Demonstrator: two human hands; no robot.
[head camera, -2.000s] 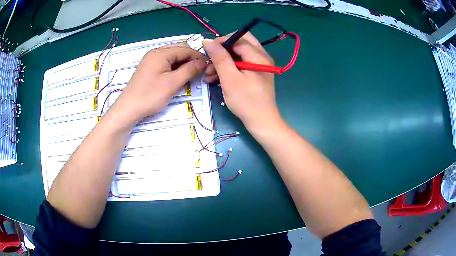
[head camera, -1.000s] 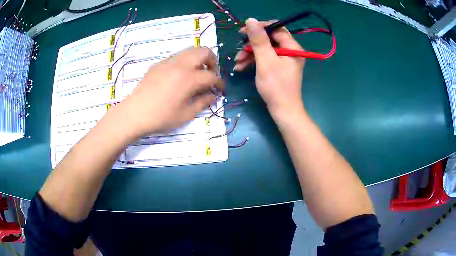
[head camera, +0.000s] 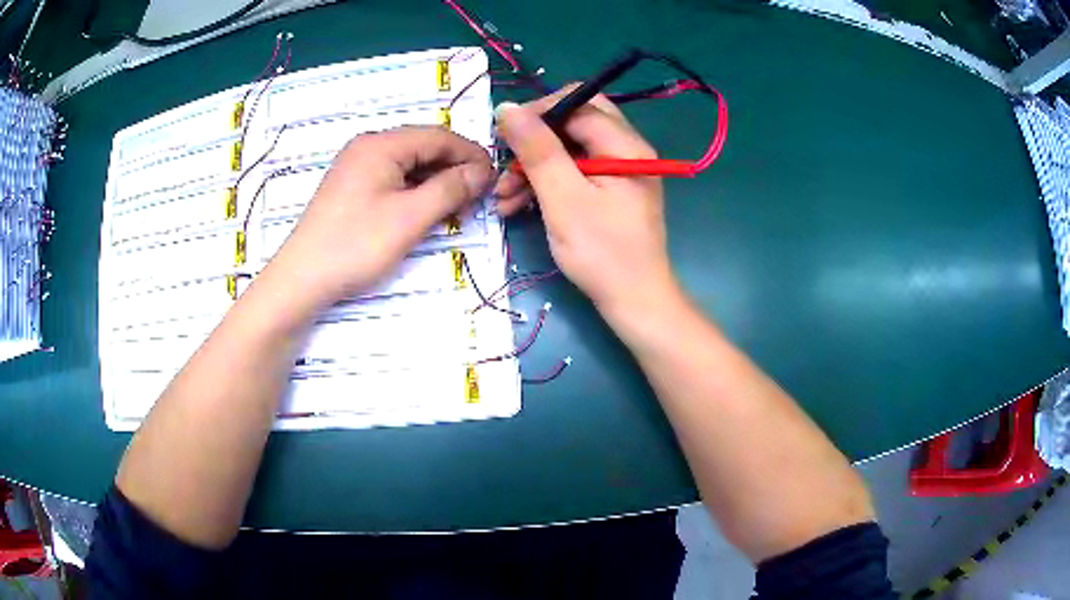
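A white blister tray holds two columns of pale pouch cells with yellow tape at their wire ends. My left hand is at the tray's right edge, thumb and index finger pinched together; the connector between them is too small to make out. My right hand holds the black test probe and the red test probe side by side. The probe tips meet the left fingertips; contact is hidden. Thin lead wires hang over the tray's right edge.
Stacked trays with connectors stand at the far left and far right of the green mat. A black cable lies at the far edge. A red stool is on the floor at right.
My left hand was open and blurred over the tray's right edge a second ago; it is now pinched. My right hand with both probes has moved left to meet it. The view has shifted slightly.
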